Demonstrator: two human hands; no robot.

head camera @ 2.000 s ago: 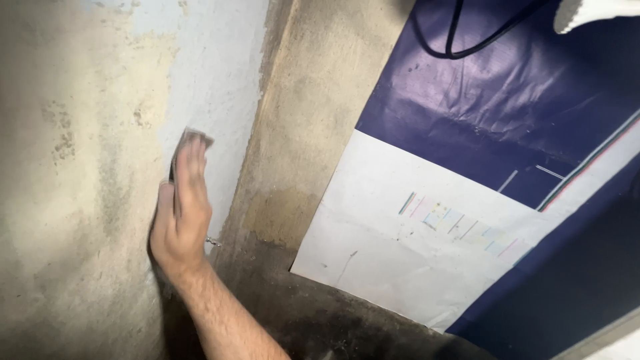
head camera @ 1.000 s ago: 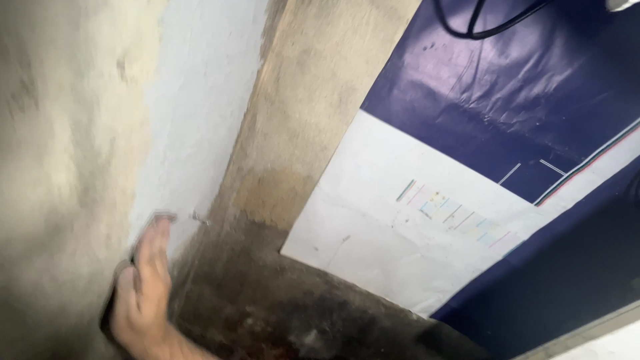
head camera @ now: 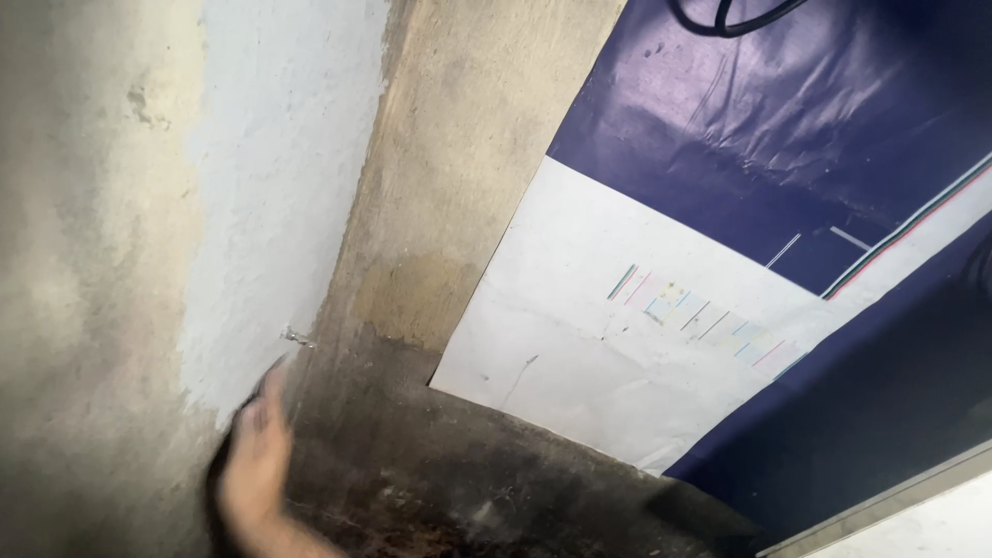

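My right hand (head camera: 260, 449), blurred by motion, is at the lower left against the wall, fingers pointing up. Beneath its fingers is a thin, flat, dark-edged piece (head camera: 271, 370), mostly hidden by the hand; its kind cannot be told. The fingers are at the lower end of a pale bluish-white coated strip (head camera: 271, 178) on the wall. Just above the fingertips, a small broken spot (head camera: 297, 338) marks the wall near the corner. My left hand is out of the view.
A blue and white printed sheet (head camera: 573, 333) covers part of the adjoining beige wall (head camera: 457, 155). A black cable (head camera: 725, 27) hangs at the top. Below lies a dark, stained surface (head camera: 434, 465). A pale edge (head camera: 891, 504) crosses the lower right corner.
My right hand has moved down along the coated strip, from beside its middle to its lower end. The view has shifted somewhat.
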